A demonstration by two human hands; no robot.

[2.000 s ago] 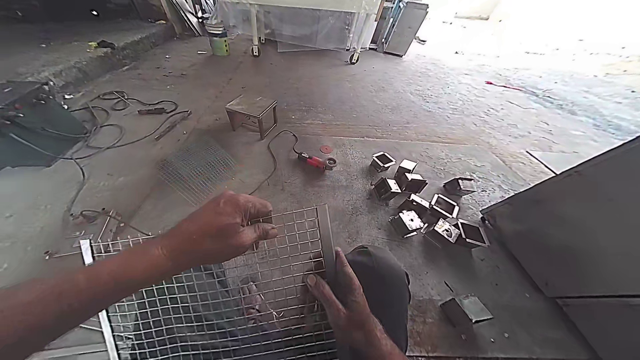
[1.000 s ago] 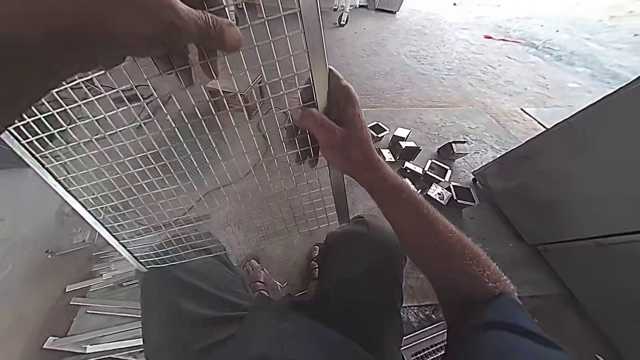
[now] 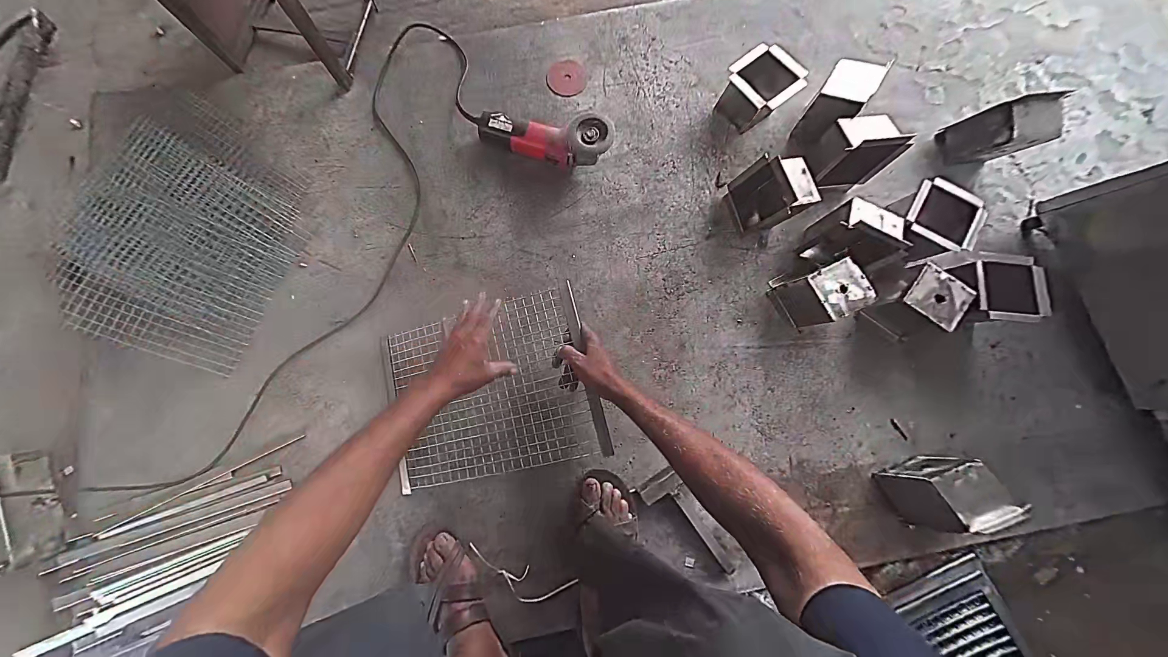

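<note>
A wire mesh panel with metal strips along its left and right sides is low over the floor in front of my feet. My right hand grips the metal strip on its right side, fingers around the edge. Spread over the upper left part of the mesh is my left hand, fingers apart; whether it touches the wires cannot be told. Beyond the panel lies a red and black angle grinder with its cable, and a red cutting disc lies just past it.
Several open metal boxes stand and lie at the right, with one more box nearer. Stacked mesh sheets lie at the left, metal strips at the lower left. The grinder's cable curves across the floor. A metal cabinet borders the right.
The mesh panel, raised in front of me a second ago, has been lowered towards the floor. My left hand has come down with its fingers spread. The view has tilted down.
</note>
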